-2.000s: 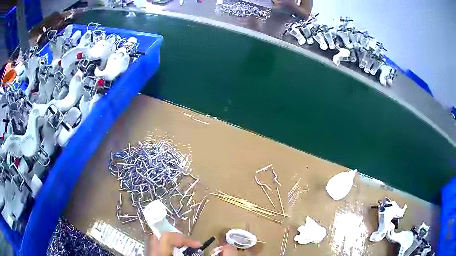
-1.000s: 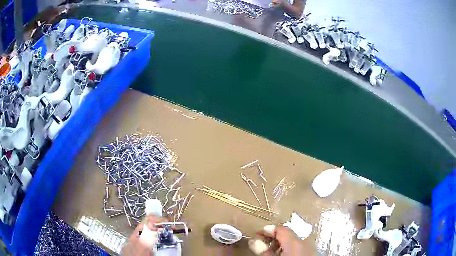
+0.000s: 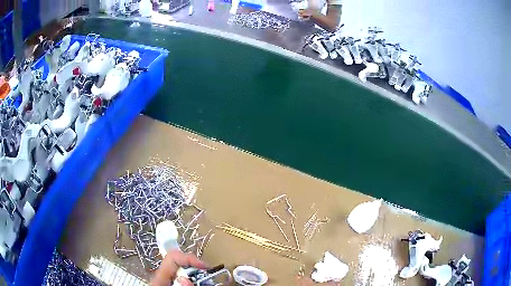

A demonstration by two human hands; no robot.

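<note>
My left hand (image 3: 172, 268), at the bottom edge and partly cut off, is closed on a handle assembly (image 3: 167, 237). Its white rounded end points up, and its metal body with a dark bar and wire loop lies to the right of my fingers. My right hand is not visible. The small oval white cup (image 3: 250, 275) with pale contents is just right of the assembly. A tangled pile of silver bent wire parts (image 3: 148, 192) lies behind my left hand. Thin yellow-tan sticks (image 3: 258, 240) lie beyond the cup.
A large blue bin (image 3: 95, 151) heaped with white-handled units stands left. The green conveyor (image 3: 280, 111) runs behind the bench. A crumpled wipe (image 3: 329, 268), a white squeeze bottle (image 3: 364, 217) and handle units (image 3: 421, 252) lie right. Across the conveyor are more units and another person's arm.
My right hand, beside the cup a second ago, is out of view. The held assembly has turned, its dark bar now slanting upward. The view has shifted slightly.
</note>
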